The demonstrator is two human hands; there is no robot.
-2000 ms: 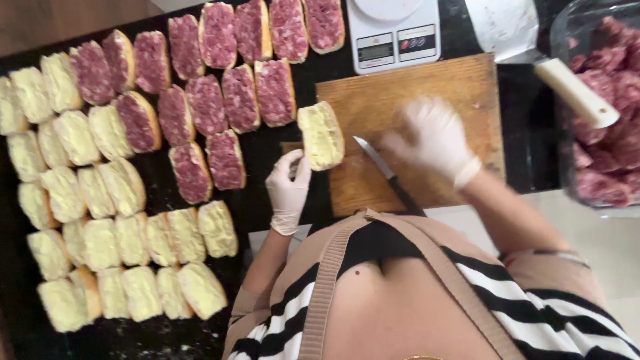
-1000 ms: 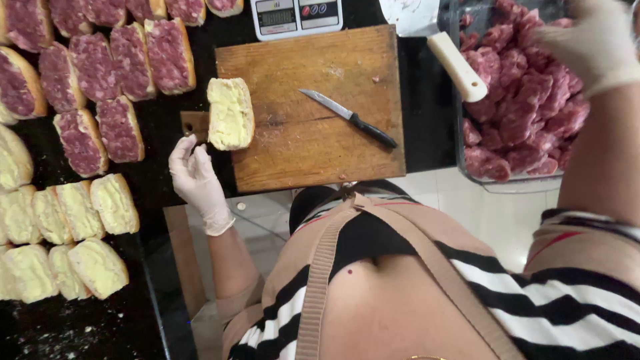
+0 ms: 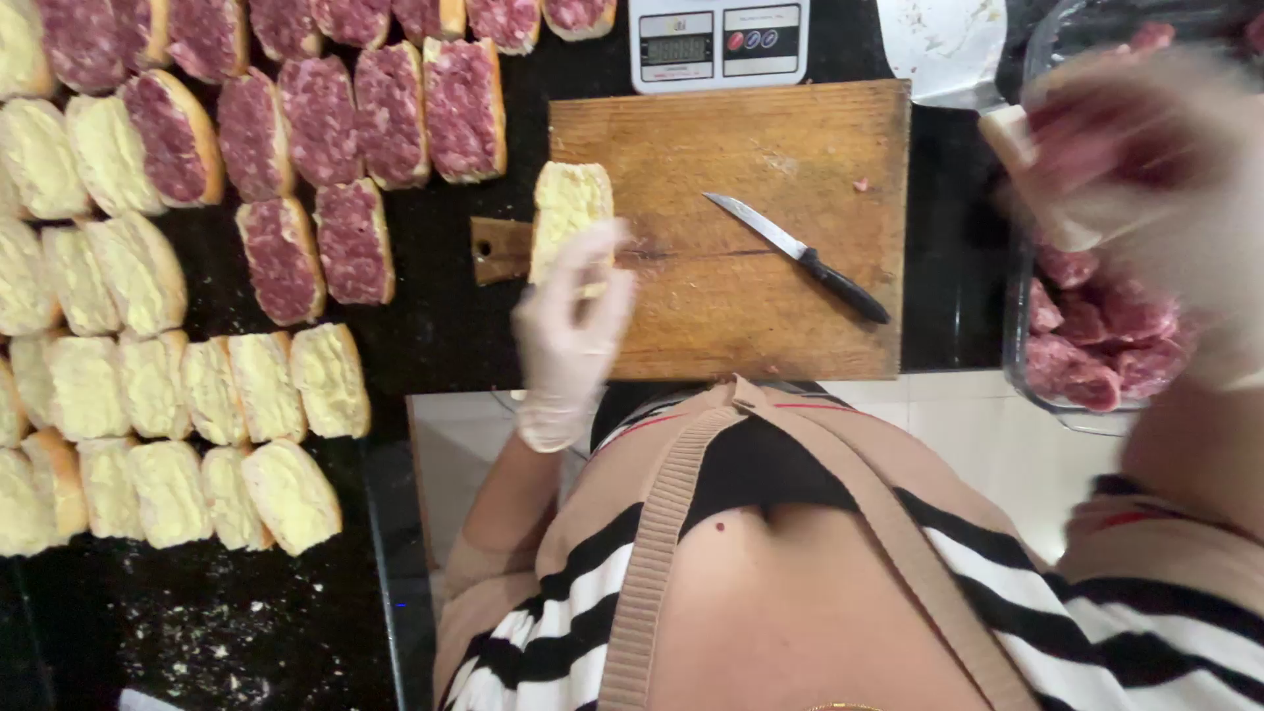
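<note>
My left hand, in a pale glove, is at the lower end of a bread slice with a yellow spread, which lies on the left edge of the wooden cutting board. Its fingers are blurred and seem to touch the slice. My right hand, gloved and strongly blurred, is over the clear tub of raw ground meat; reddish meat shows by its fingers, but whether they grip it is unclear. A knife with a black handle lies on the board, its blade pointing up and left.
Rows of bread slices with yellow spread and others topped with raw meat cover the black countertop at left. A white digital kitchen scale stands behind the board. A wide metal scraper lies between scale and tub.
My right hand has gone from above the board, near the knife, to the meat tub. My left hand, beside the bread slice before, now reaches over its lower end.
</note>
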